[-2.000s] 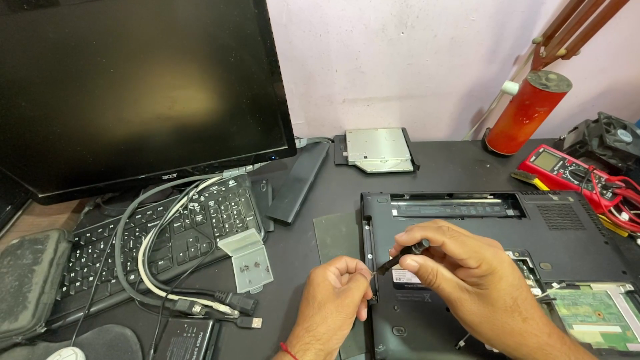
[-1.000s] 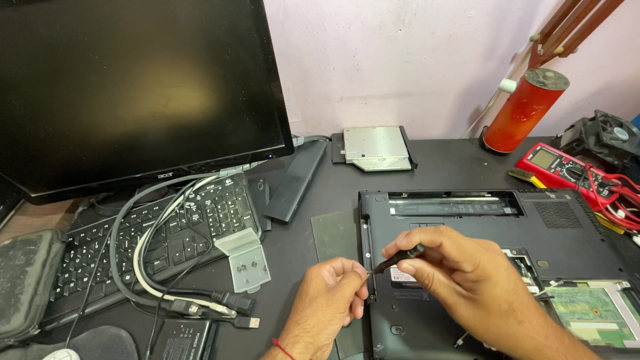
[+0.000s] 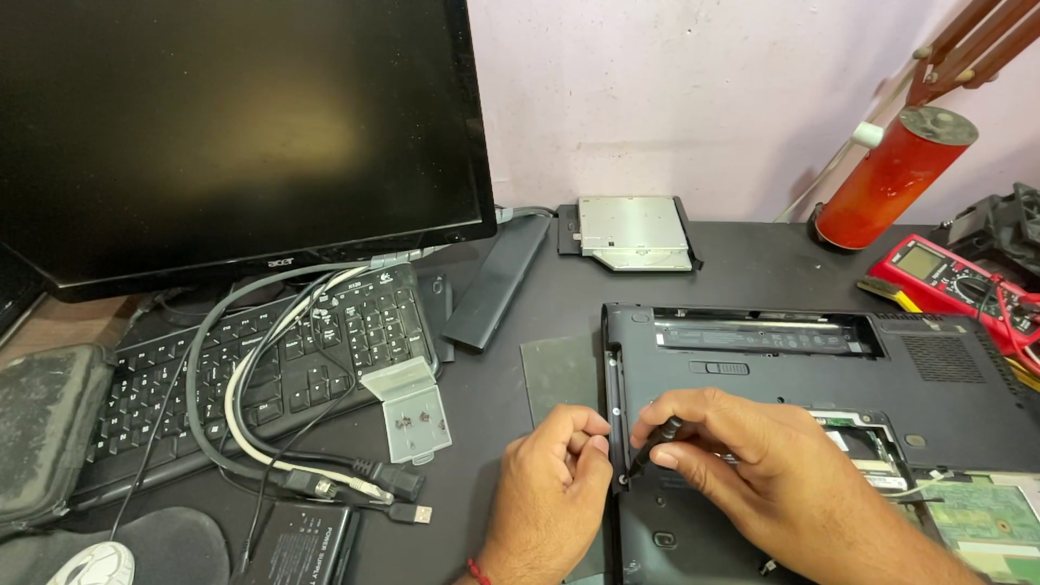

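A black laptop (image 3: 764, 390) lies upside down at the right, its battery bay and a lower compartment uncovered. Between the thumb and fingers of my right hand (image 3: 756, 463) is a small black screwdriver (image 3: 656, 447), tilted, with its tip down at the screw in the laptop's left edge strip (image 3: 617, 406). My left hand (image 3: 556, 487) rests just left of that edge, thumb and index finger curled near each other; whether they pinch something small is not visible. A clear plastic box (image 3: 414, 414) with its lid up holds several small screws, left of my hands.
An optical drive (image 3: 634, 231) lies behind the laptop. At the right are a red multimeter (image 3: 934, 276), a red cylinder (image 3: 898, 179) and a black fan (image 3: 1003, 227). Cables (image 3: 236, 382) cross a black keyboard (image 3: 325, 341) below the monitor (image 3: 244, 122). A black slab (image 3: 497, 284) lies beside it.
The screwdriver tip has moved from my left hand's fingertips down to the laptop's edge strip and now points downward. My left fingers have drawn back from the tip.
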